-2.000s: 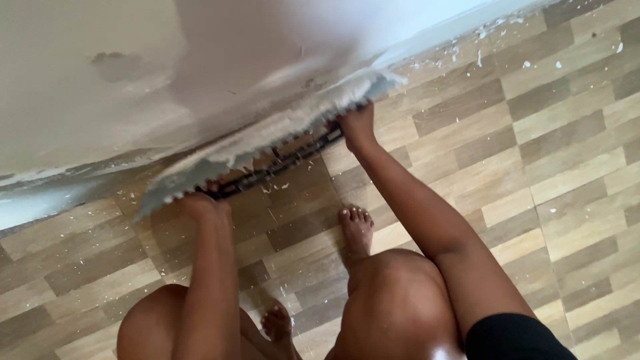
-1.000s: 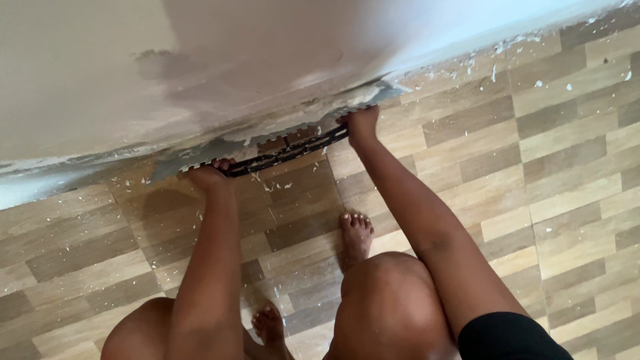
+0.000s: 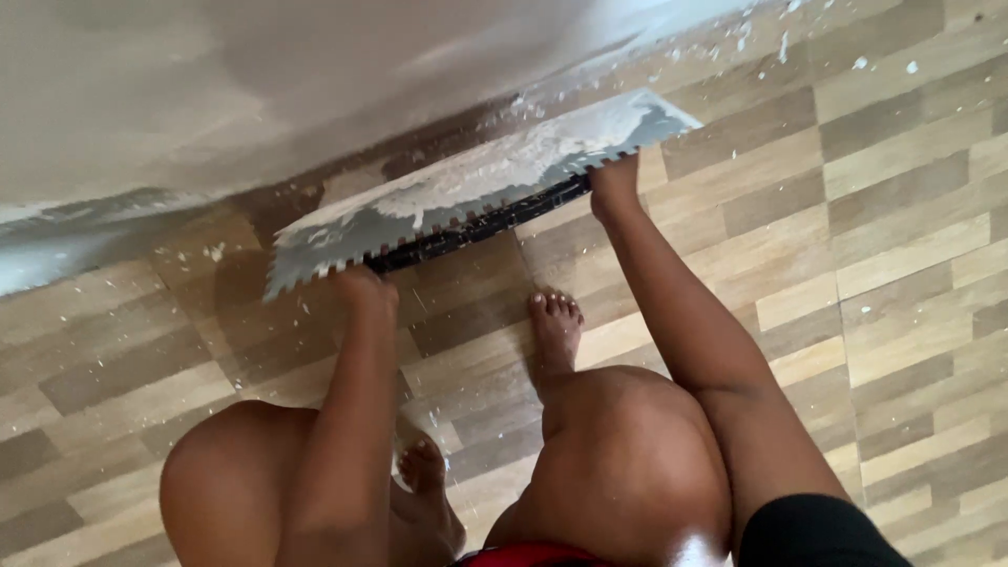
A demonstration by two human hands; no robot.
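A wide notched metal trowel (image 3: pixel 488 185), its blade smeared with off-white plaster or putty, spans the upper middle of the head view. Its toothed edge faces me, and a long black handle (image 3: pixel 488 223), speckled with white, runs beneath it. My left hand (image 3: pixel 366 287) grips the left end and my right hand (image 3: pixel 616 177) the right end; the blade hides most of the fingers of both. The trowel is tilted, with its coated face showing and its far edge a little off the wall (image 3: pixel 197 87).
Wood-patterned floor tiles (image 3: pixel 906 260) carry white splatters, thickest along the wall's foot. Rough grey and white patches mark the wall's lower edge at left. My bare feet (image 3: pixel 557 327) and bent knees are below the trowel.
One second ago the blade lay close against the wall's foot, mostly hidden. Both hands have drawn it back from the wall, and its coated face now shows broadly.
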